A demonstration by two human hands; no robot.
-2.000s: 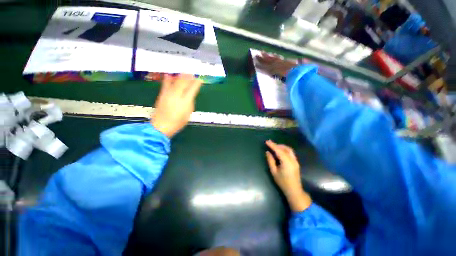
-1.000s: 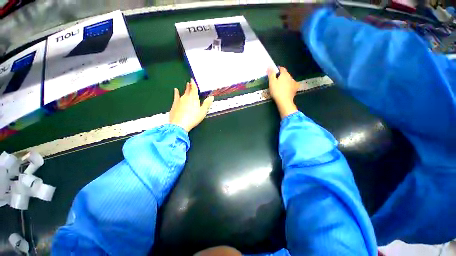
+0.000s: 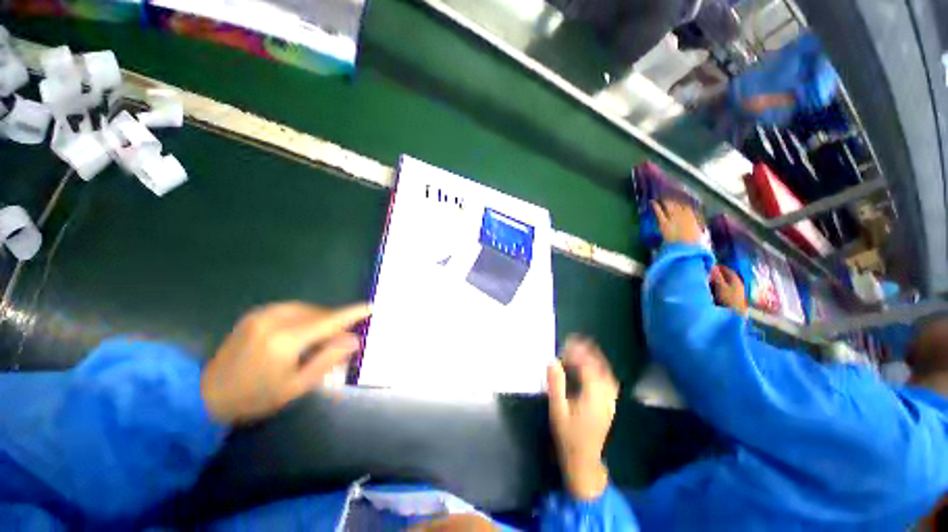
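A white tablet retail box (image 3: 447,322) lies lid up on the dark worktop in front of me, its far end over the worn metal edge strip. The lid shows a dark tablet-and-keyboard picture. My left hand (image 3: 286,358) is at the box's left edge, slightly blurred, fingers stretched towards it; a small pale piece seems to be at the fingertips, too blurred to be sure. My right hand (image 3: 582,410) is at the box's lower right corner, thumb and fingers apart, touching or very near it. No clear grip shows.
Loose white liner curls (image 3: 104,114) lie at the upper left. Other white boxes (image 3: 281,26) lie on the green belt (image 3: 457,120) at the top left. At right, a neighbouring worker in a blue sleeve (image 3: 717,333) handles colourful boxes (image 3: 754,270).
The box has come off the belt onto the worktop, towards me, and both hands have come back with it. The view has turned. The neighbour's hands are now on colourful boxes.
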